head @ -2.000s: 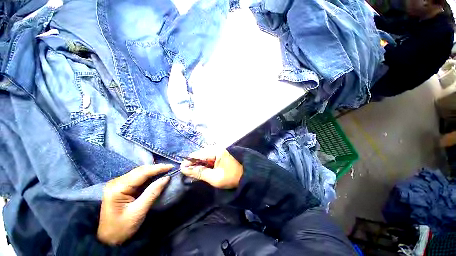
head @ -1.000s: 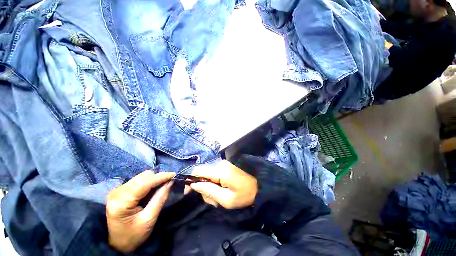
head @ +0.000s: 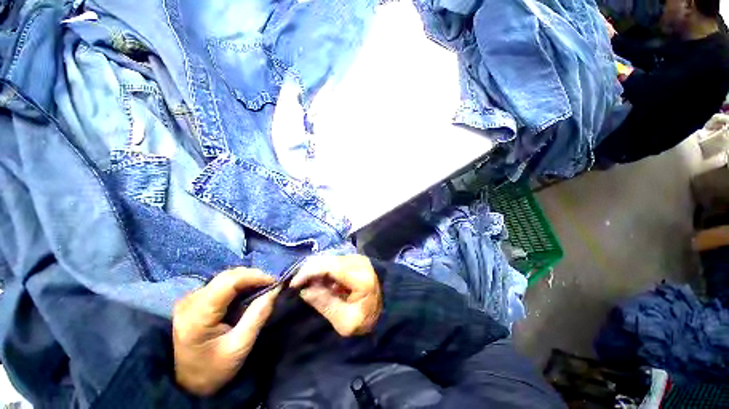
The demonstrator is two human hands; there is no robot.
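A large mid-blue denim garment (head: pixel 72 208) lies over the table edge and my lap. My left hand (head: pixel 216 327) pinches its narrow dark hem edge (head: pixel 280 279) between thumb and fingers. My right hand (head: pixel 340 294) is just right of it, fingers curled, with thumb and fingertips at the same edge. No snips can be made out in the right hand now; the palm side is partly hidden. A stitched denim flap or cuff (head: pixel 256 200) lies just beyond the hands.
Faded denim garments (head: pixel 511 72) heap over the white table (head: pixel 392 120) at the right. A green perforated crate (head: pixel 531 232) stands below, beside bunched denim (head: pixel 472 256). A dark blue denim pile (head: pixel 671 331) lies on the floor. A person in black (head: pixel 663 100) is at the upper right.
The right hand has turned and curled more, moving slightly left from a second ago. The dark blades and red grip seen earlier no longer show. The left hand still pinches the hem.
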